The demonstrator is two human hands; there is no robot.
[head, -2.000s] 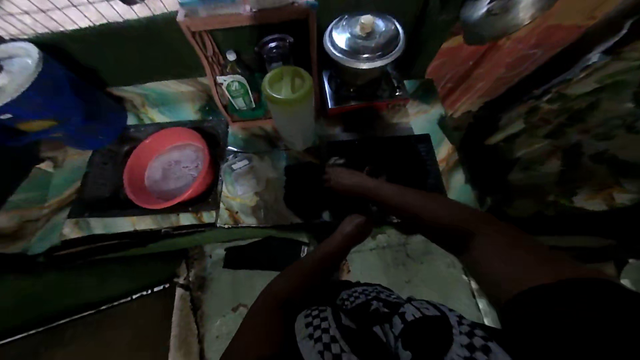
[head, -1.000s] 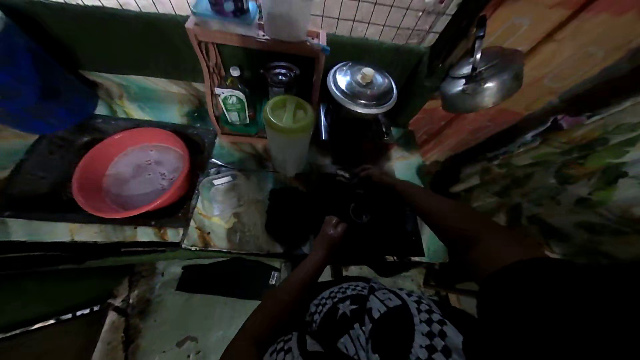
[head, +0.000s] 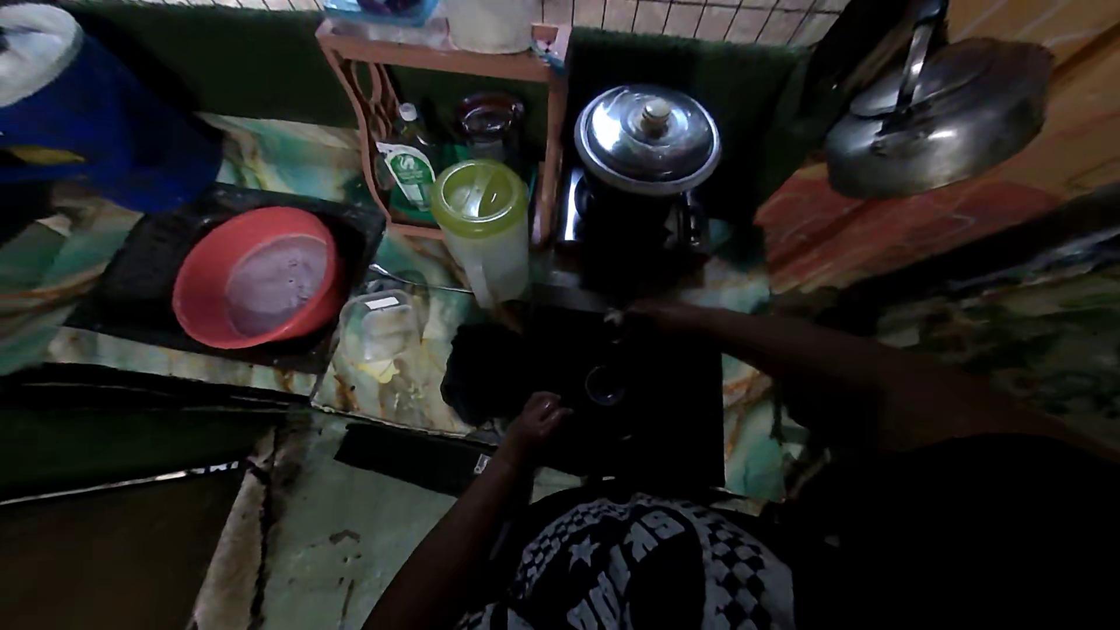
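A dark, flat, rectangular thing (head: pixel 674 394) lies on the counter in front of me, too dark to name surely. My left hand (head: pixel 541 420) is curled at its near left part, beside a black crumpled bundle (head: pixel 481 372); whether it grips anything is not clear. My right hand (head: pixel 652 317) reaches to the far part of the dark thing, with a small pale spot at the fingertips; its grip is lost in shadow. A small round ring (head: pixel 605 385) shows faintly between the hands. Behind them stands a pot with a shiny metal lid (head: pixel 647 140).
A pitcher with a green lid (head: pixel 481 206) stands behind the bundle, before a small wooden shelf (head: pixel 437 57). Left are a clear plastic container (head: pixel 381 324) and a red basin (head: pixel 206 289) of cloudy liquid. A metal kettle (head: pixel 941 131) hangs at the upper right.
My right hand has moved toward the far part of the dark flat thing since the earliest frame. My left hand has moved to its near left part. The view has shifted.
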